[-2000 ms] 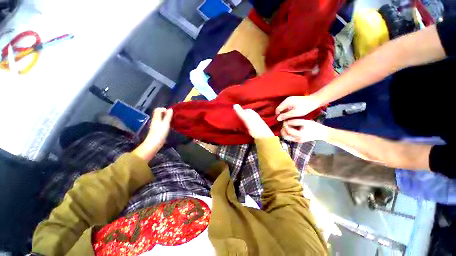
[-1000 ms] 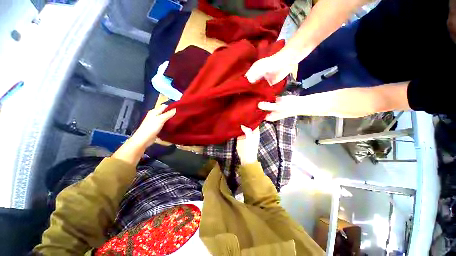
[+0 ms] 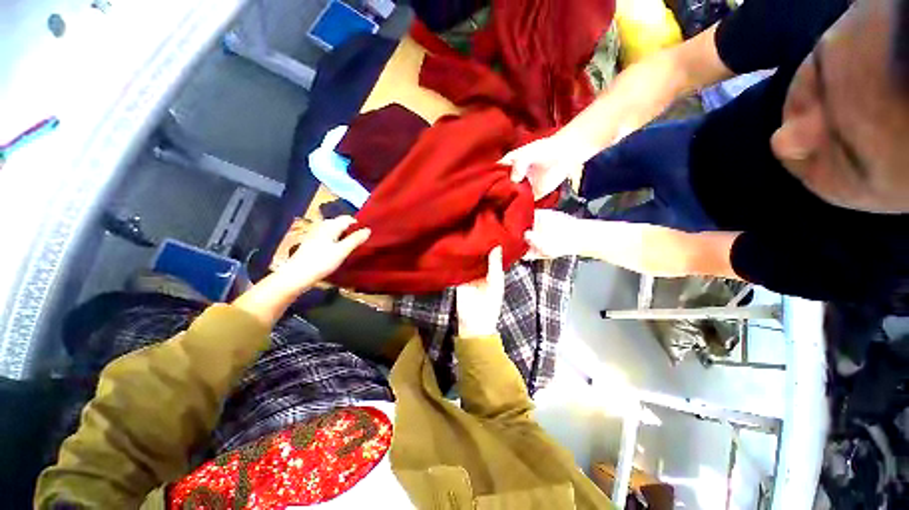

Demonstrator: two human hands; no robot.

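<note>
A bright red garment (image 3: 439, 199) lies over the side pile in front of me. My left hand (image 3: 317, 249) is at its left edge, fingers on the cloth. My right hand (image 3: 483, 294) is at its lower right edge, thumb up on the cloth and the other fingers hidden. Another person's two hands (image 3: 538, 164) hold the garment's right end, where the cloth is bunched. More red cloth (image 3: 553, 50) lies behind it.
A maroon cloth piece (image 3: 384, 141) and a light blue strip (image 3: 334, 167) lie on tan board (image 3: 399, 80). Plaid cloth (image 3: 523, 319) hangs below the garment. The white sewing table (image 3: 90, 90) is at left. A person in black leans in from the right. Metal frames (image 3: 698, 403) stand lower right.
The red garment's right end is now more bunched between the other person's hands. That person's head has come into view at right. My left hand has shifted slightly over the cloth edge.
</note>
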